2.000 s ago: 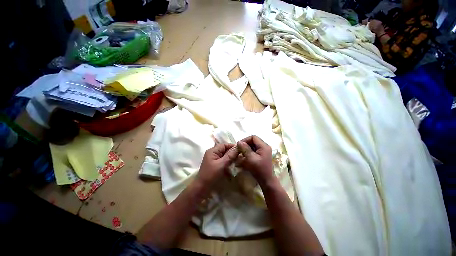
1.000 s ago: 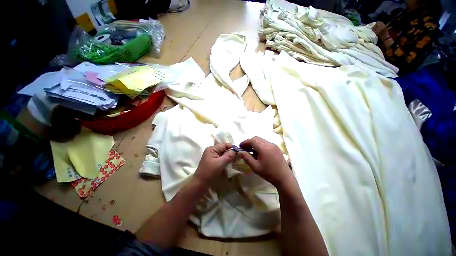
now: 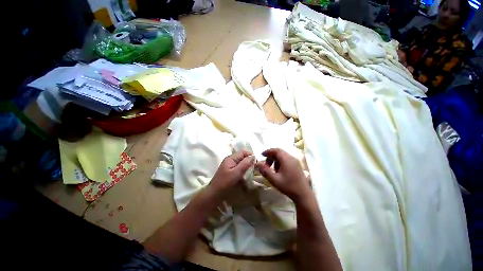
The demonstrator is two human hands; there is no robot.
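Observation:
A cream garment (image 3: pixel 198 153) lies bunched on the light-brown table in front of me, with a folded cuff or hem (image 3: pixel 163 172) at its left edge and narrow strips looping beyond it. My left hand (image 3: pixel 232 172) pinches a bit of the cloth at the garment's middle between thumb and fingertips. My right hand (image 3: pixel 283 170) is just right of it, fingers curled, fingertips near the left ones. Whether the right hand holds cloth or a small tool cannot be made out.
Large smooth cream layers (image 3: pixel 370 174) lie at the right, a cream garment stack (image 3: pixel 339 47) behind. At the left are a red tray (image 3: pixel 140 123) with papers, yellow paper (image 3: pixel 92 159), a red-patterned piece (image 3: pixel 114 177) and a green basket (image 3: pixel 137 50). A person (image 3: pixel 439 47) sits at the far right.
One second ago a small dark purple thing showed between my fingertips; it does not show now. My right fingers have opened slightly. The view has shifted a little, so the scene sits slightly lower and further right.

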